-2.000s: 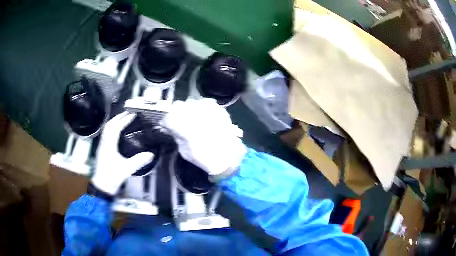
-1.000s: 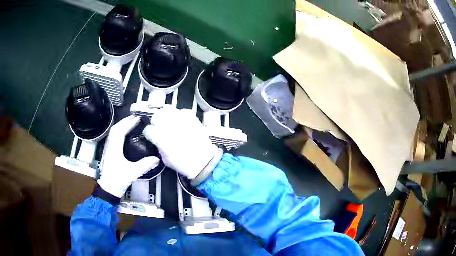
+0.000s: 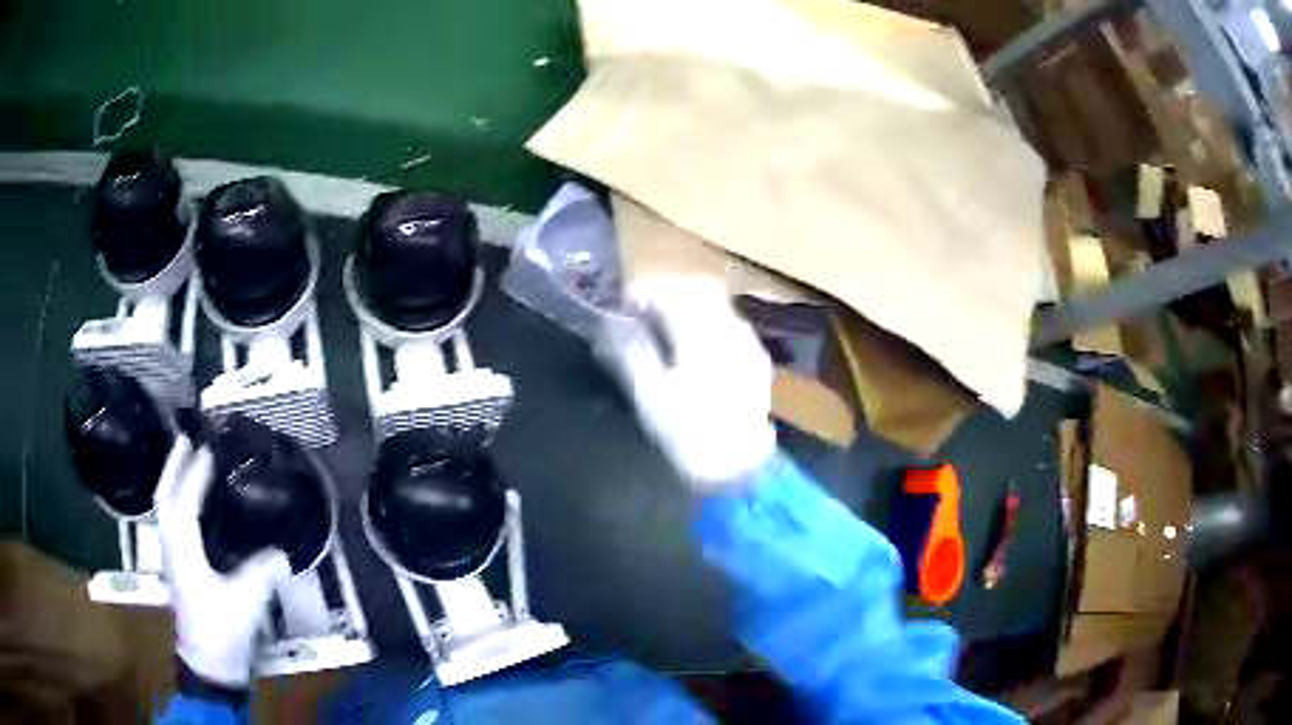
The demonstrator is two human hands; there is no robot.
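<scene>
Several PTZ dome cameras with black heads stand in two rows on the dark green bench mat. My left hand (image 3: 220, 581), in a white glove, rests on the left side of the front middle camera (image 3: 267, 507), with its fingers around the black head. Another camera (image 3: 437, 503) stands to its right, untouched. My right hand (image 3: 701, 375), gloved and blurred, is over the small parts carton (image 3: 808, 401), beside the pale parts tray (image 3: 567, 262). Whether its fingers hold anything cannot be told.
A large kraft paper sheet (image 3: 836, 170) covers the back of the small carton. An orange and dark blue tape dispenser (image 3: 935, 535) and a slim red tool (image 3: 1002, 541) lie at the right. A brown carton (image 3: 1134, 524) and metal racking (image 3: 1162, 276) are beyond.
My right hand has left the camera head and moved right to the tray and small carton. My left hand has stayed at the camera. The view has turned to the right.
</scene>
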